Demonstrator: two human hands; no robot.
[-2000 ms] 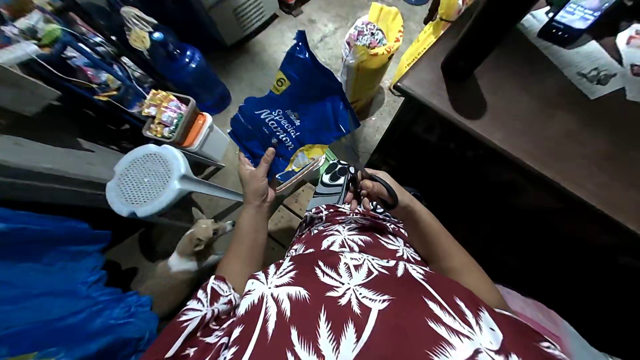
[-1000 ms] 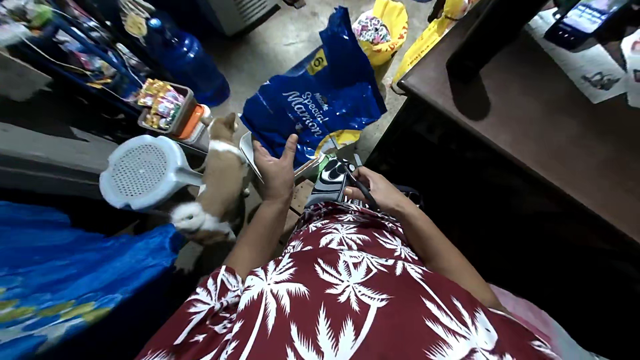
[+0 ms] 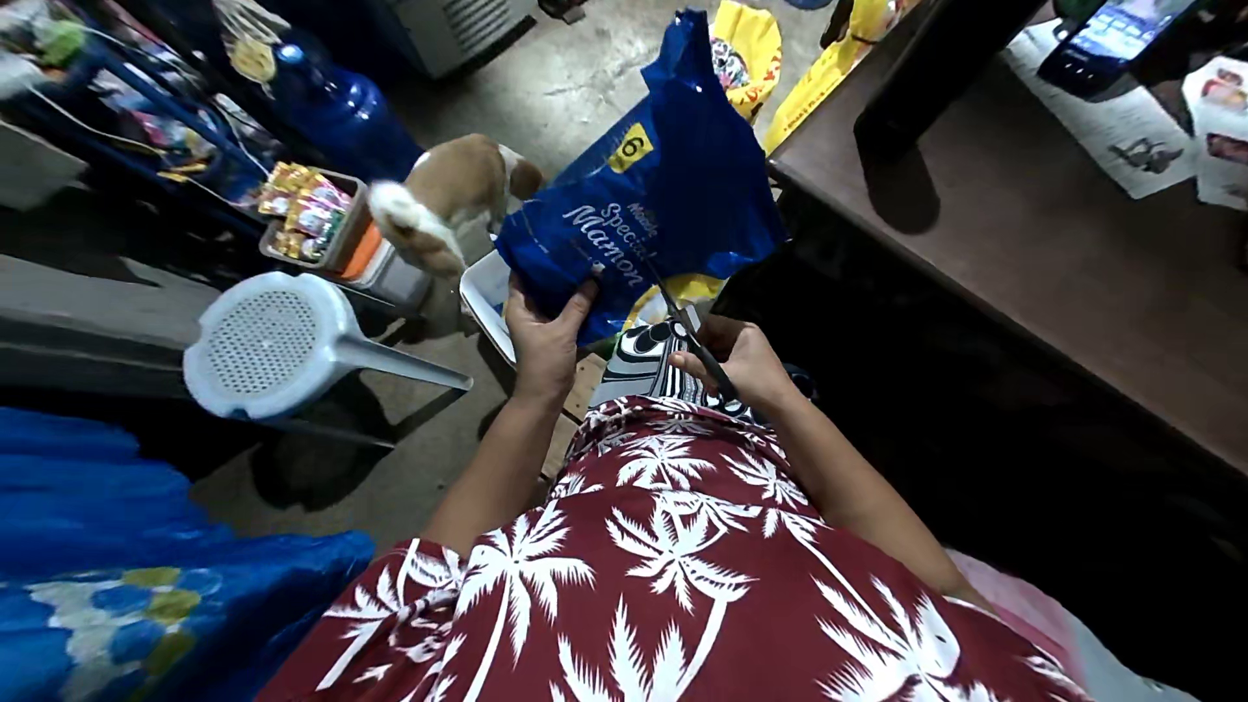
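Observation:
A blue plastic food package (image 3: 673,185) with white and yellow print spreads out above my lap. My left hand (image 3: 548,336) grips its lower left edge, thumb on top. In my right hand (image 3: 736,366) is a pair of scissors (image 3: 704,356) with dark handles, its blades lying against the package's lower edge near a yellow printed part. Whether the blades are apart is hard to tell. Below the package, a white plastic container (image 3: 485,307) shows partly beside my left hand.
A light plastic stool (image 3: 263,346) stands at left, near a tub of small packets (image 3: 317,219). A brown and white dog (image 3: 453,200) is beyond my left hand. A brown table (image 3: 1033,283) with a phone (image 3: 1116,44) lies right; a yellow bag (image 3: 746,54) stands behind the package.
The dog has moved up and away from beside my left arm. The scissors now lie against the package, and more of the white container shows.

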